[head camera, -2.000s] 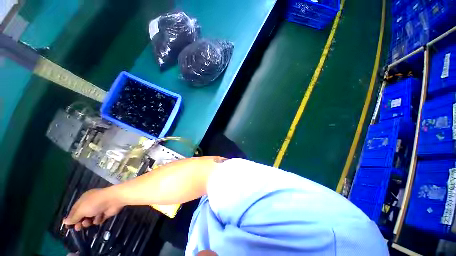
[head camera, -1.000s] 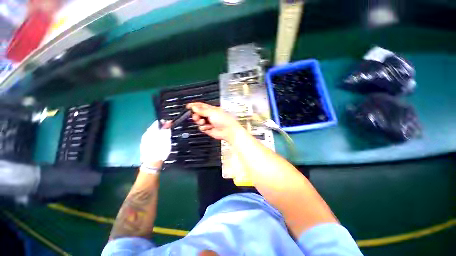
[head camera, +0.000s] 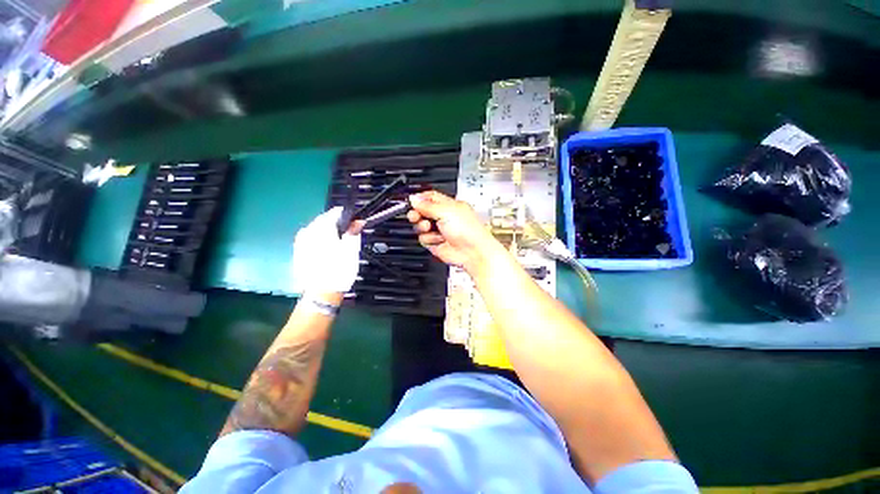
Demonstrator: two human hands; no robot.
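My left hand (head camera: 328, 253), in a white glove, is shut on a slim long black part (head camera: 378, 203) above the parts tray (head camera: 396, 294). A second slim part with a silver section (head camera: 388, 212) runs from my left hand to the fingertips of my bare right hand (head camera: 446, 228). The black tray holds similar slim parts in parallel slots. The silver-grey fixture (head camera: 519, 159) stands right of the tray, partly behind my right forearm. The blue parts bin (head camera: 682, 222) holds many small glossy black parts.
Two dark shiny bags lie at right, the upper labelled bag (head camera: 796, 183) and the lower bag (head camera: 786, 270). Another slotted tray (head camera: 178, 227) lies farther left. A clear-yellowish hose (head camera: 586, 280) loops right of the fixture. Another person's grey sleeve (head camera: 125, 297) reaches in at left.
The view has turned left from the bags and racks. My right hand has left the tray's far side and met my left hand, which has come into view. Two slim parts now show between them.
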